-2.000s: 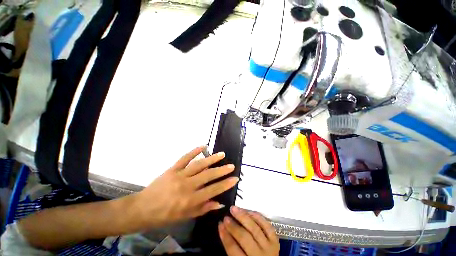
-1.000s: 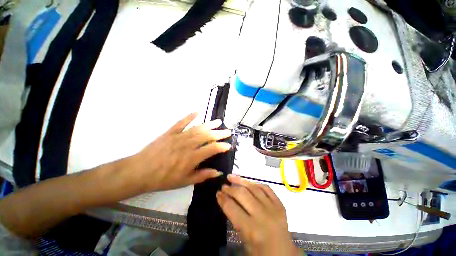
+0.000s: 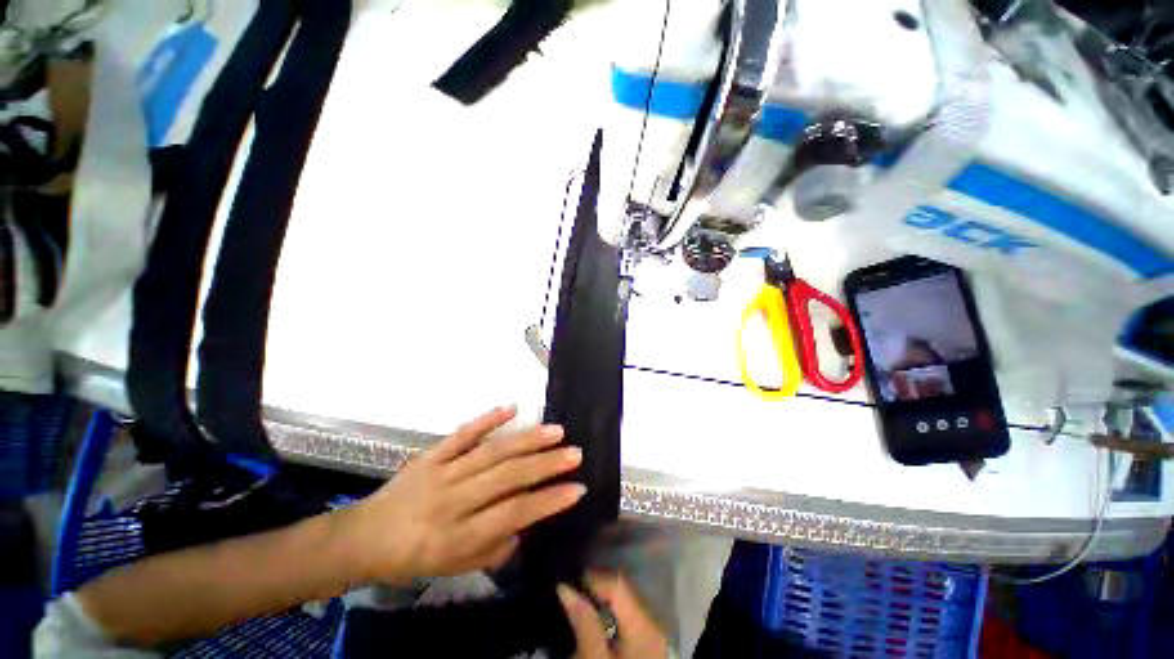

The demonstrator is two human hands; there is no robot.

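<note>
The black fabric strip (image 3: 587, 348) runs lengthwise from beside the needle area (image 3: 633, 238) over the table's front edge, its far end narrowing to a point. My left hand (image 3: 483, 496) lies flat on the strip's left side at the table edge, fingers spread. My right hand (image 3: 618, 621) is below the table edge, partly cut off by the bottom of the picture, fingers bent on the hanging part of the strip. The sewing machine (image 3: 850, 77) stands behind and to the right of the strip.
Two long black strips (image 3: 245, 258) hang over the edge at left. A short frayed strip (image 3: 496, 54) lies behind. Scissors with yellow and red loops (image 3: 798, 337), a smartphone (image 3: 930, 361) and a wooden-handled tool (image 3: 1133, 444) lie right. A blue crate (image 3: 875, 603) is below the table.
The strip's far end now reaches further past the needle area. My hands have moved back towards the table edge, the right one dropping below it. The camera view has also shifted.
</note>
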